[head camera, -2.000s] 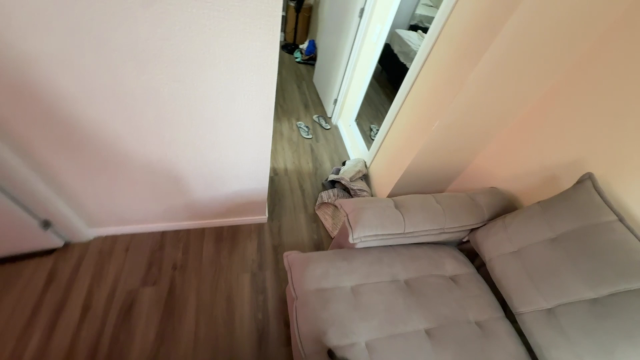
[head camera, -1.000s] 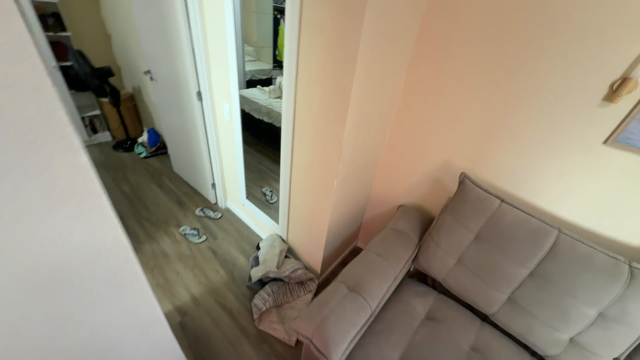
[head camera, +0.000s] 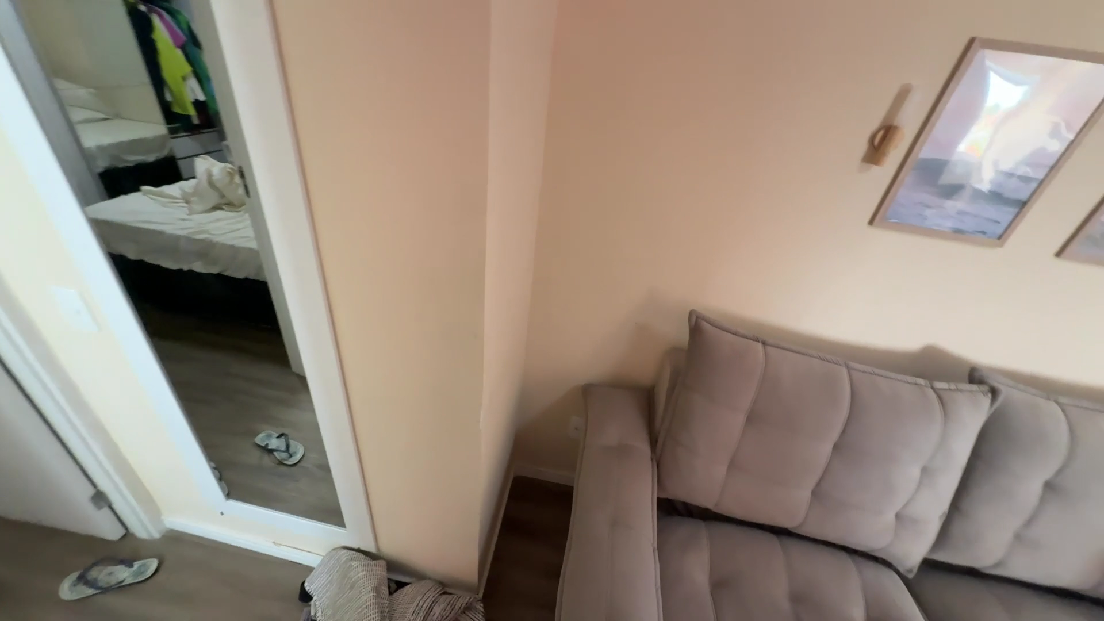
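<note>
Neither my left hand nor my right hand shows in the head view, so what they hold or touch cannot be seen. A tufted grey-beige sofa [head camera: 819,431] fills the lower right, its armrest [head camera: 608,500] on the left side. A tall white-framed mirror [head camera: 336,405] at the left reflects a bed with rumpled sheets, hanging clothes and a flip-flop. At the mirror's foot lies a crumpled woven cloth [head camera: 349,586], cut off by the lower edge. One flip-flop [head camera: 109,578] lies on the wood floor at the lower left.
A door [head camera: 52,457] stands at the left edge. The wall juts out as a corner [head camera: 487,388] between mirror and sofa. Above the sofa hang a framed picture [head camera: 992,147] and a small wooden wall piece [head camera: 883,145]; part of another frame shows at the right edge.
The view has swung right and come closer to the mirror and sofa. The fan by the shelves, seen one second ago, is out of view; the framed picture shows far more fully.
</note>
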